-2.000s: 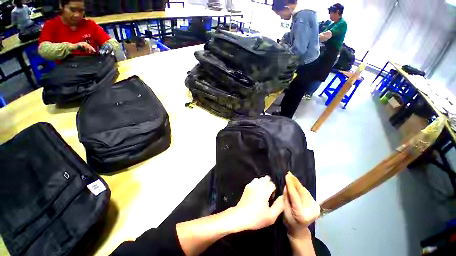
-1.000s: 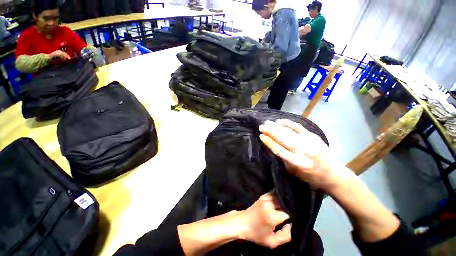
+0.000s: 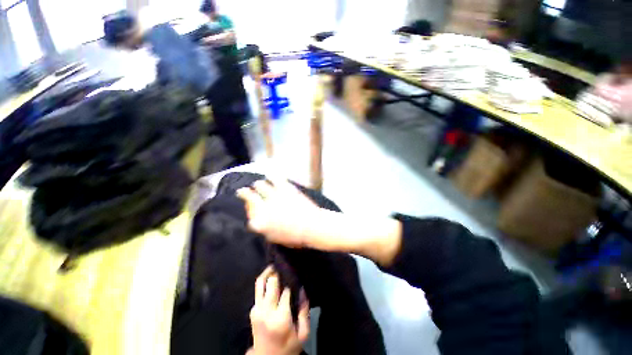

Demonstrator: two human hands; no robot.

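A black backpack sits upright in front of me, beside the table edge. The view is blurred. My right hand is over the bag's upper part with its fingers bent onto the fabric. My left hand is lower down, fingers curled on the bag's opening or edge fold. The zipper and what lies under the fingers cannot be made out.
A stack of dark camouflage backpacks stands on the yellow table at left. Part of a black bag shows lower left. Wooden posts stand ahead. Two people stand beyond; another table holds pale pieces, with cartons below.
The view has swung right, so the table and stack moved left and the seated person left the picture. My right hand remains on the bag's upper part, my left hand below it.
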